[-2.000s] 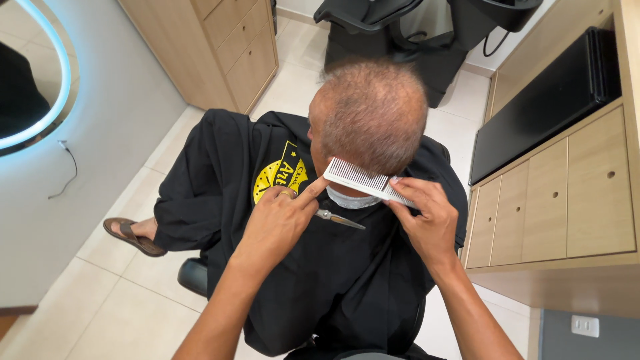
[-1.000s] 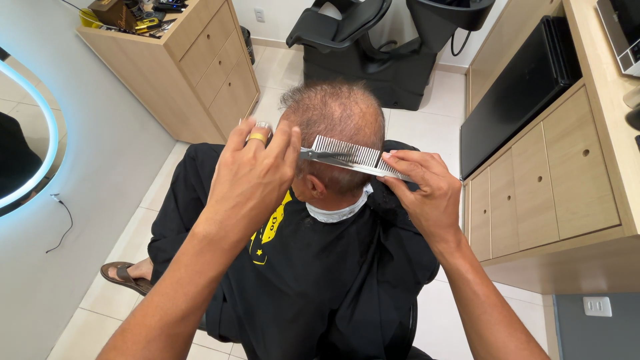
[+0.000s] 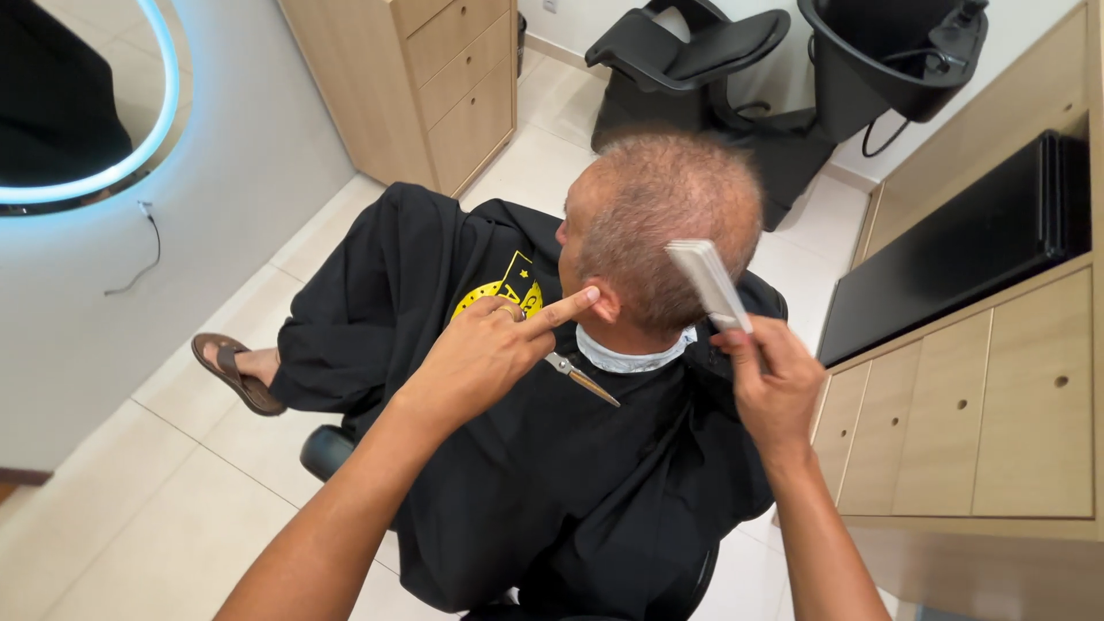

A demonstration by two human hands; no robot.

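Observation:
A seated person with short hair point(image 3: 673, 207) wears a black barber's cape point(image 3: 552, 483) and a whitish neck strip point(image 3: 634, 352). My left hand point(image 3: 492, 354) holds haircutting scissors point(image 3: 582, 377), whose blades point down to the right over the cape; its extended index finger is at the person's ear point(image 3: 604, 302). In my right hand point(image 3: 772, 379) is a white comb point(image 3: 711, 280), raised at a slant by the back of the head. Whether the comb touches the hair I cannot tell.
A black shampoo chair point(image 3: 681, 52) and basin point(image 3: 897, 60) stand behind the person. Wooden drawers point(image 3: 470, 95) are at the upper left, a wooden cabinet point(image 3: 992, 405) at the right. A lit round mirror point(image 3: 172, 78) hangs on the left wall. The person's sandaled foot point(image 3: 246, 371) sticks out at left.
A second ago both hands were together at the head, scissors against the comb. Now they are apart: the scissors are lower, pointing down, and the comb is tilted upright. The view has shifted.

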